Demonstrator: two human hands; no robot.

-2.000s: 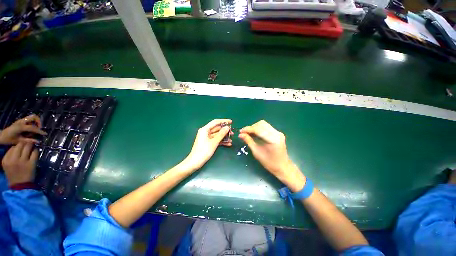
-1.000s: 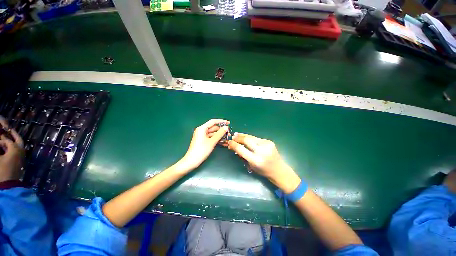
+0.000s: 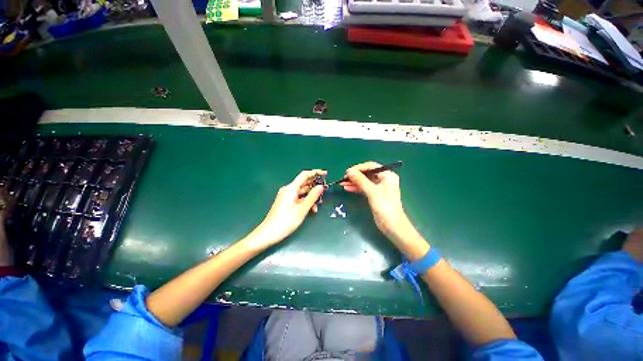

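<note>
My left hand (image 3: pixel 288 211) holds a small dark electronic module (image 3: pixel 319 185) between thumb and fingers above the green mat. My right hand (image 3: pixel 377 195) holds thin dark tweezers (image 3: pixel 383 170) like a pen. Their tip points left and reaches the module; whether it touches is too small to tell. A loose cluster of small white parts (image 3: pixel 338 211) lies on the mat just below and between my hands. A light blue wrist strap (image 3: pixel 424 262) is on my right wrist.
A black blister tray (image 3: pixel 81 194) lies at left, beside a neighbour's blue sleeve. Another blue sleeve (image 3: pixel 599 303) is at right. A white rail (image 3: pixel 310 127) and upright post (image 3: pixel 201 63) stand beyond my hands. Modules (image 3: pixel 320 106) lie on the far green strip; a red tray (image 3: pixel 412 37) is behind.
My right hand has turned and moved up and slightly right, showing the tweezers and uncovering the white parts. The far modules have shifted right. The neighbour's hands have mostly left the view at left.
</note>
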